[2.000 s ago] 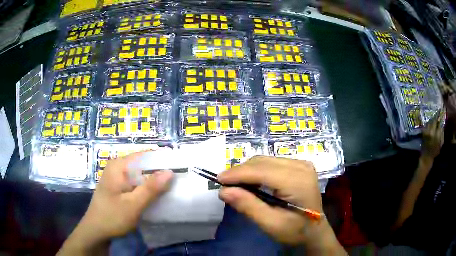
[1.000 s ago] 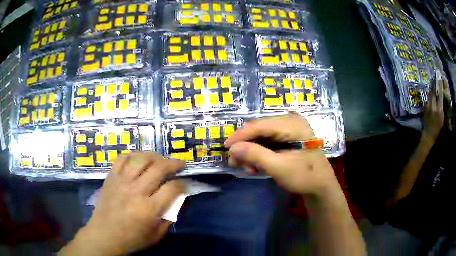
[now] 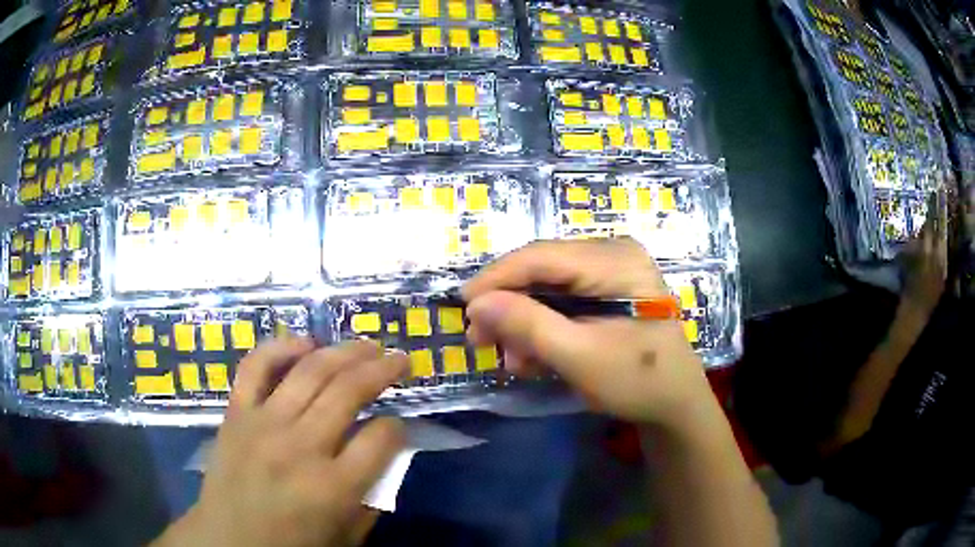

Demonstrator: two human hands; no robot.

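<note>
My right hand (image 3: 583,331) holds the black tweezers (image 3: 599,306) like a pen, orange end to the right, over the front-row circuit board (image 3: 419,360) with yellow pads. The tweezer tips are at the board's upper edge; whether they hold a piece is too blurred to tell. My left hand (image 3: 310,427) rests its fingertips on the front edge of the clear blister tray (image 3: 321,233). The white release liner (image 3: 393,479) sticks out from under my left palm, mostly hidden, and appears held there.
More boards with yellow pads fill the tray rows, some washed out by glare. The dark green bench (image 3: 738,150) shows to the right. Beyond it stands another tray stack (image 3: 871,139), with another person's arm (image 3: 898,331) reaching to it.
Since two seconds ago, both hands moved from the liner to the front-row board, and the liner went under my left hand. In the last second, the tray came lower in view and the tweezers shifted slightly.
</note>
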